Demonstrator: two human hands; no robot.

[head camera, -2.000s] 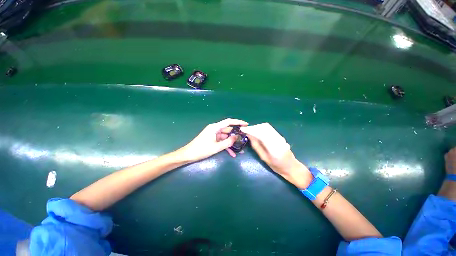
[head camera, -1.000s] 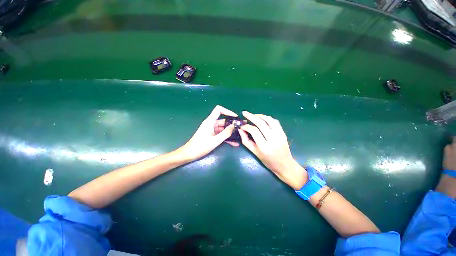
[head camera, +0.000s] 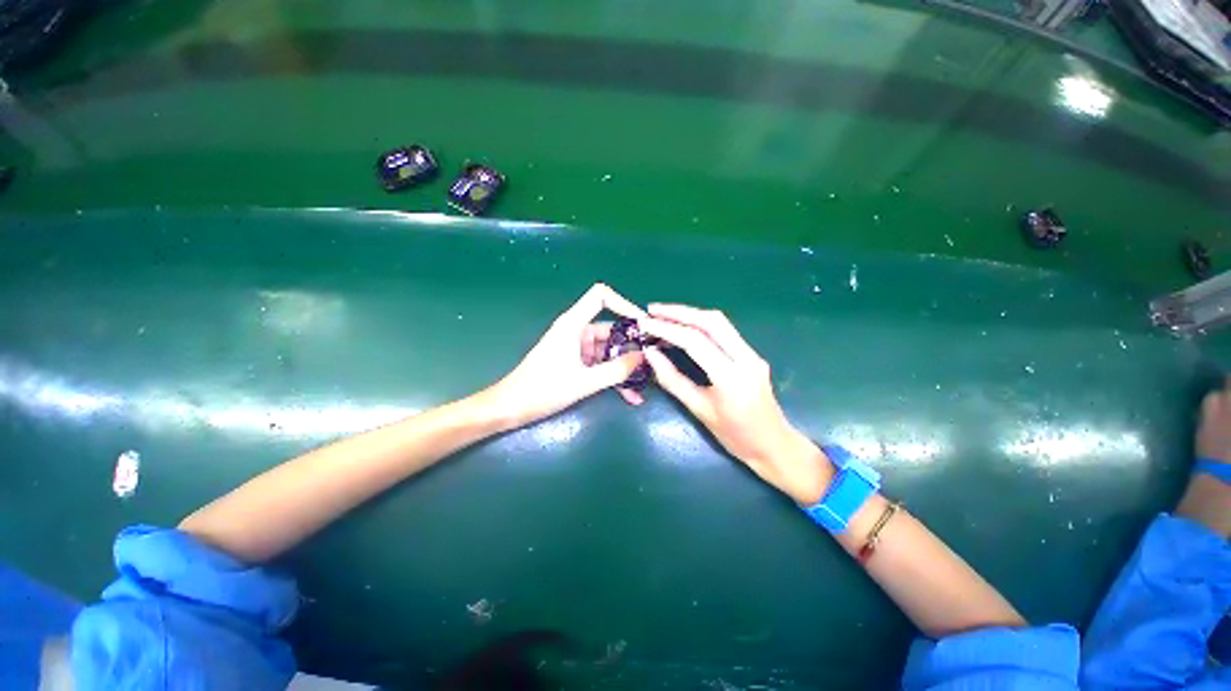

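A small black device unit (head camera: 625, 348) is held above the green worktop in the middle of the view. My left hand (head camera: 556, 367) grips it from the left, thumb on its face and fingers behind. My right hand (head camera: 718, 385) is at its right side, thumb and index fingertips meeting at the unit's upper right part. Whether these fingertips pinch a small part or wire cannot be told. The fingers hide much of the unit. My right wrist has a blue strap (head camera: 845, 491) and a thin bracelet (head camera: 878, 531).
Black units (head camera: 406, 168) (head camera: 477, 189) lie on the belt (head camera: 756, 189) ahead; others (head camera: 1044, 227) (head camera: 1196, 258) are at the right. A metal post (head camera: 1195, 309) stands at the right edge. A pale scrap (head camera: 126, 474) lies left. Another person's arm (head camera: 1211, 459) is at the right.
The belt units have shifted left. The held unit has moved slightly up from its place two seconds ago. My right hand's fingers have changed their pose around it.
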